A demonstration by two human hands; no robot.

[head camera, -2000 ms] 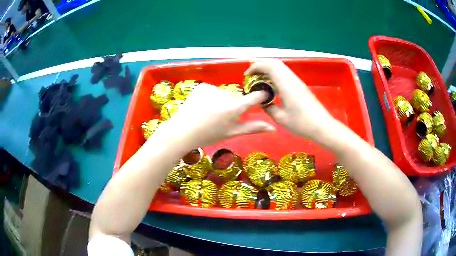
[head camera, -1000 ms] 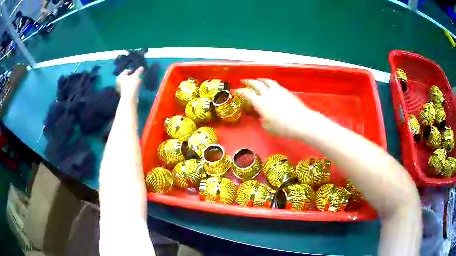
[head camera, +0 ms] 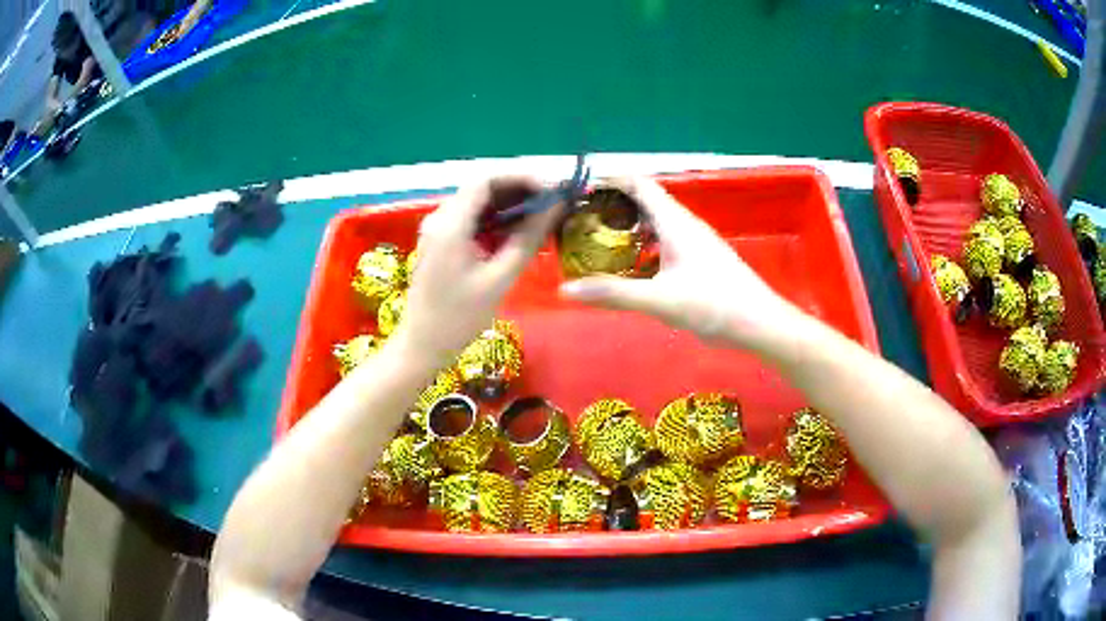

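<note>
My left hand holds a limp black lining piece between thumb and fingers over the back of the red work tray. My right hand holds a gold hollow shell just right of the black piece. The shell's round dark opening faces up. The black piece is close beside the shell's opening; whether they touch is unclear. Several gold shells lie in the tray along its left and near sides, two with open necks facing up.
A smaller red basket with several gold shells stands at right. A loose heap of black pieces lies on the bench left of the tray. A clear plastic bag is at lower right, cardboard at lower left.
My left hand has moved from the black pieces on the bench to above the tray, bringing a black piece. My right hand now holds a shell up beside it. The camera view has shifted.
</note>
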